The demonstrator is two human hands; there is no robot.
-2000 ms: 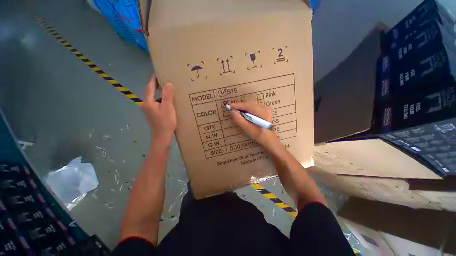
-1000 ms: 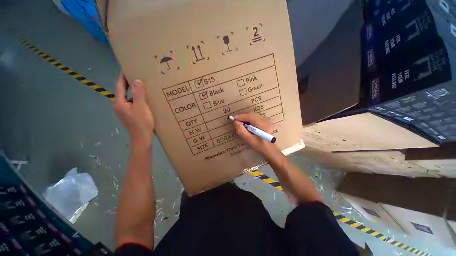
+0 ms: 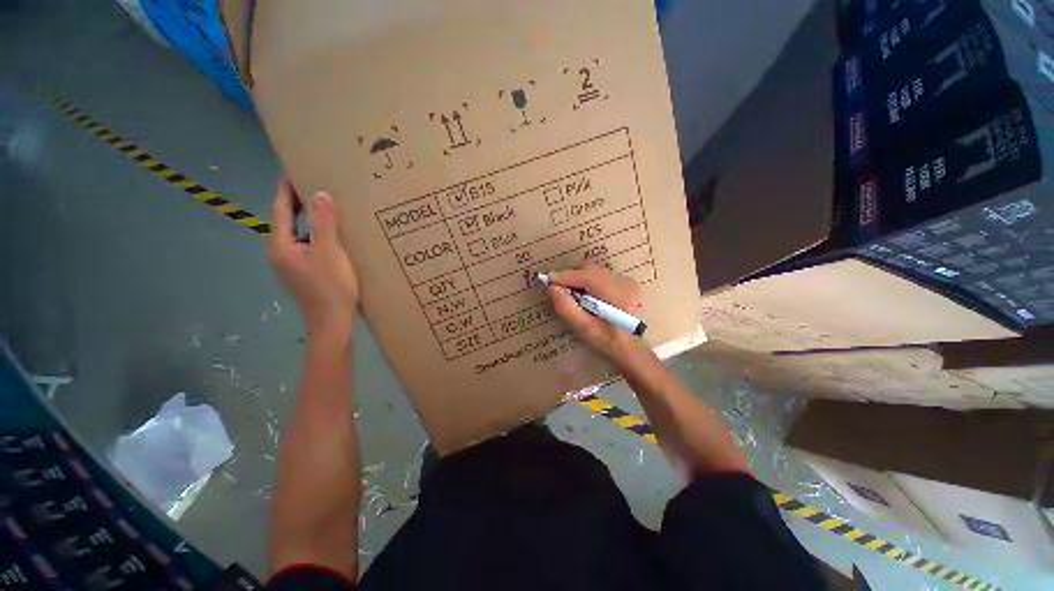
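Note:
A brown shipping carton [image 3: 462,69] is tilted in front of me, its printed side facing up. The marking panel [image 3: 520,248] shows ticks at the model box and at Black, and handwriting in the QTY and N.W rows. My right hand [image 3: 595,312] holds a white marker pen [image 3: 607,312] with a dark end, its tip on the N.W row. My left hand [image 3: 314,260] grips the carton's left edge, with some fingers hidden behind it.
Black product boxes [image 3: 942,139] stand in an open carton at the right, with more cartons [image 3: 982,508] below. Other black boxes [image 3: 58,496] are at lower left. A crumpled clear bag [image 3: 173,450], paper scraps and striped tape [image 3: 162,171] lie on the floor. Blue plastic [image 3: 197,40] is at upper left.
Over two seconds the carton has shifted left in view, and the pen has moved from the COLOR row to the N.W row. Handwriting now shows in the QTY and N.W rows.

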